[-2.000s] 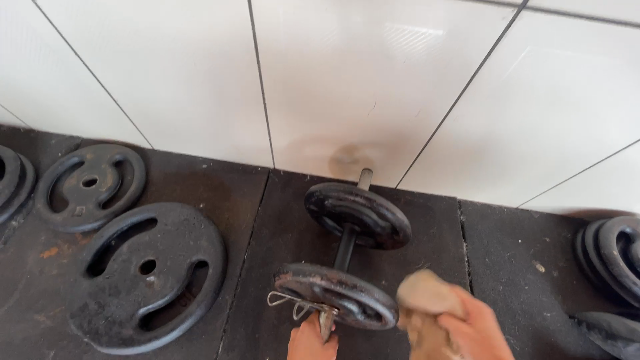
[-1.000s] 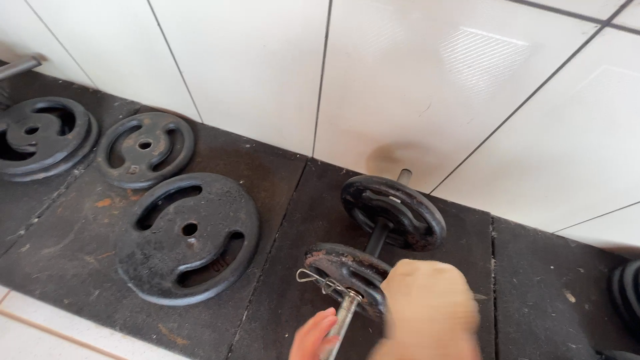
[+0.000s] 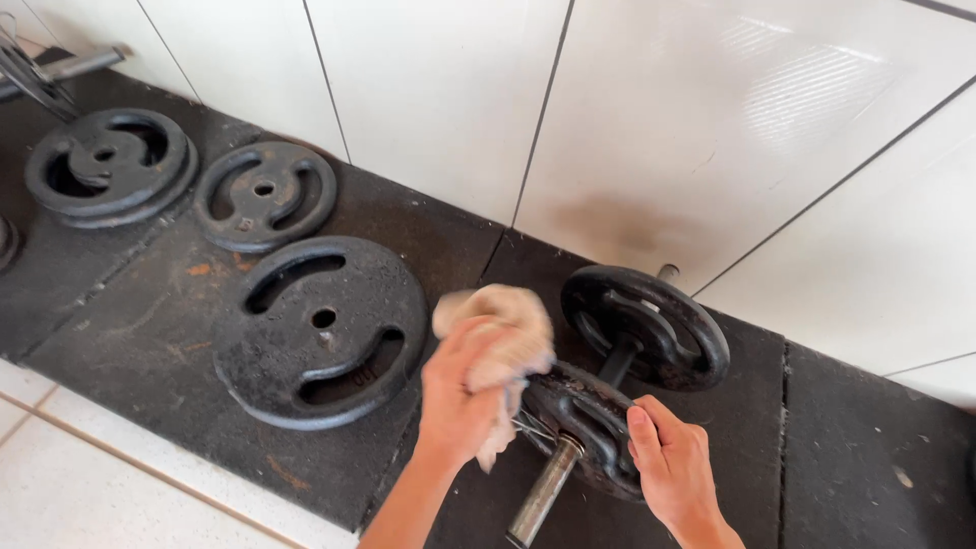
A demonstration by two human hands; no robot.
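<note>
A plate-loaded dumbbell lies on the black rubber mat, its steel bar end (image 3: pixel 545 496) pointing toward me. My left hand (image 3: pixel 461 389) holds a crumpled beige cloth (image 3: pixel 507 335) at the left rim of the near weight plate (image 3: pixel 591 419); the cloth is blurred. With my right hand (image 3: pixel 675 461) I grip that plate's right rim, thumb on top. A wire spring collar (image 3: pixel 534 428) sits on the bar at the near plate, partly behind the cloth. The far weight plate (image 3: pixel 644 328) stands near the tiled wall, untouched.
Left of the dumbbell, a large weight plate (image 3: pixel 320 381) and a smaller one (image 3: pixel 263 213) lie flat on the rubber mat (image 3: pixel 137 305). Beyond them are stacked plates (image 3: pixel 114 164) and another loaded bar (image 3: pixel 84 62). White wall tiles (image 3: pixel 435 99) rise behind; pale floor tiles (image 3: pixel 99 488) border the mat.
The cloth was at the near plate's right side in both earlier frames; now it is in my left hand at the left rim. My right hand now grips the right rim.
</note>
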